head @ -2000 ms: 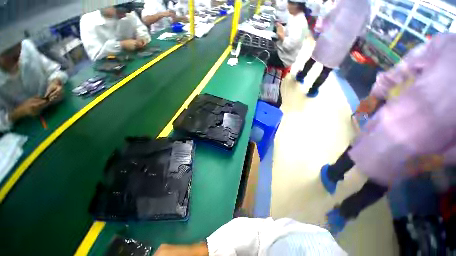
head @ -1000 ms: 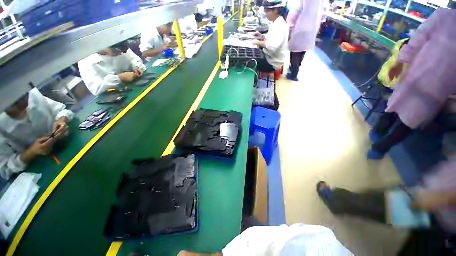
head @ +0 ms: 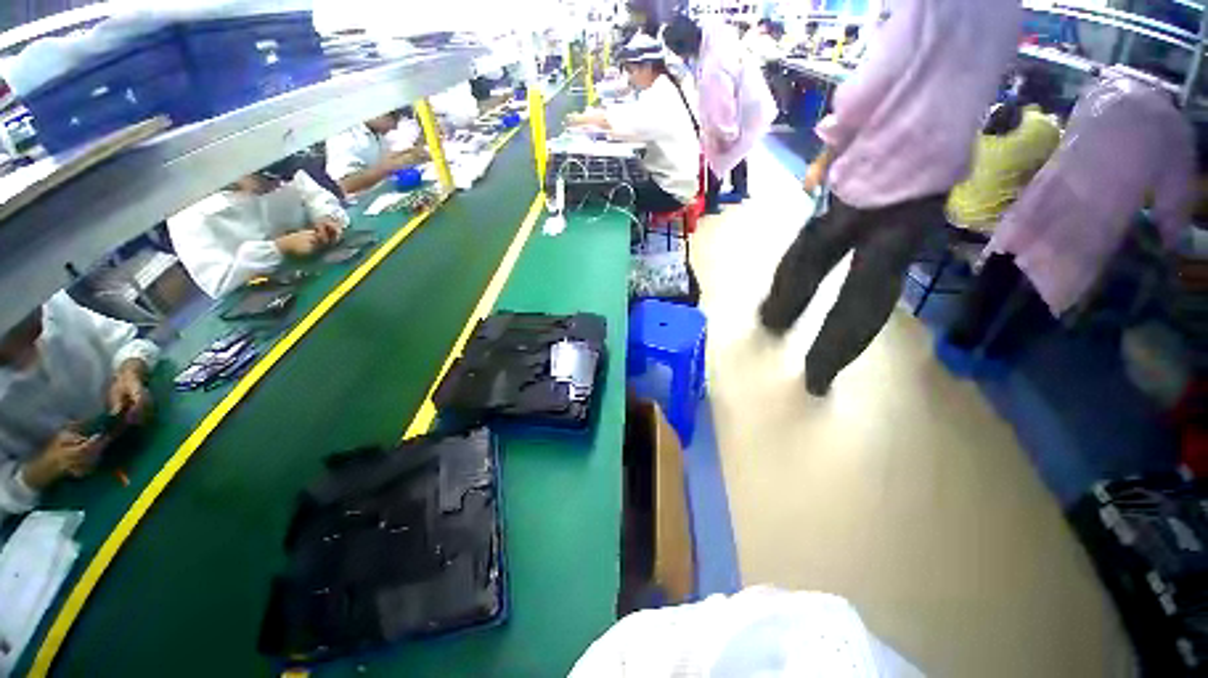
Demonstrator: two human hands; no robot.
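Observation:
Neither of my hands is in view; only a white sleeve (head: 755,642) shows at the bottom edge, and the hand beyond it is out of the picture. Nearest in front of me, a blue-edged bin heaped with black housings (head: 391,543) lies on the green bench. A second bin of black housings (head: 523,371), with a silver-grey patch on its right side, lies just beyond it. Both lie beside the yellow line.
Workers in white smocks (head: 252,239) sit along the left side. A blue stool (head: 668,358) and a cardboard box (head: 662,497) stand right of the bench. A person in a pink smock (head: 914,113) stands in the aisle. An overhead shelf (head: 252,146) crosses the upper left.
The view has shifted, showing more of the shelf and aisle. The bare skin seen below the sleeve has left the picture. People in pink have changed places in the aisle.

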